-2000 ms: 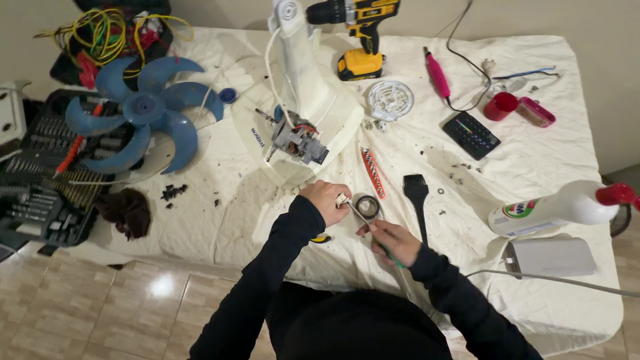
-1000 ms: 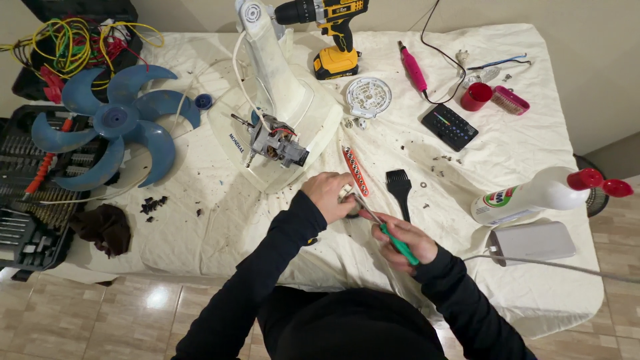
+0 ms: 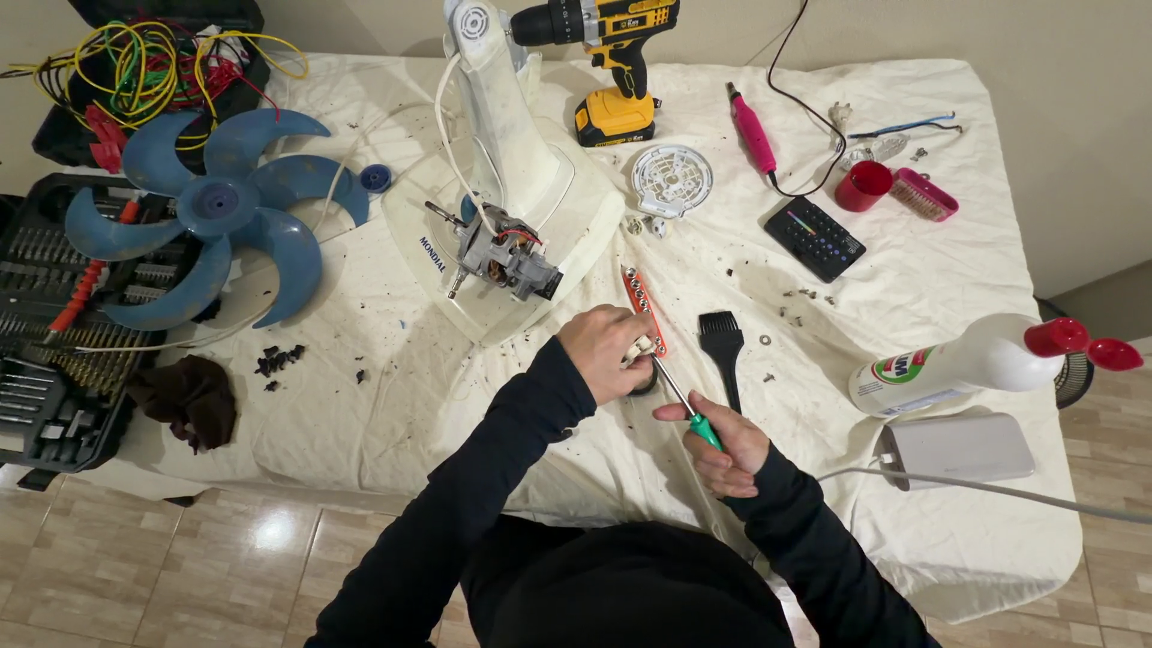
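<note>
My left hand (image 3: pixel 607 353) is closed around a small pale part (image 3: pixel 637 351), mostly hidden by the fingers. In my right hand (image 3: pixel 727 445) is a screwdriver with a green handle (image 3: pixel 706 432); its metal shaft points up and left, its tip at the pale part. A dark ring-shaped thing (image 3: pixel 644 387) lies partly hidden under my left hand. Just beyond that hand is a red strip with round metal pieces (image 3: pixel 641 301). A black-bristled brush (image 3: pixel 722 346) lies to the right. The fan's electric motor (image 3: pixel 508 256) rests on the white fan base (image 3: pixel 576 211).
Blue fan blades (image 3: pixel 219 209) and an open tool case (image 3: pixel 54 378) occupy the left. A cordless drill (image 3: pixel 621 72) stands at the back. On the right are a white bottle (image 3: pixel 954 364), a grey box (image 3: pixel 963 448) with a cable, a black keypad-like device (image 3: pixel 814 238) and loose screws.
The ring-shaped thing beside my hands is now mostly covered by my left hand. My right hand has turned, and the screwdriver's green handle shows more than two seconds ago. The view has shifted somewhat.
</note>
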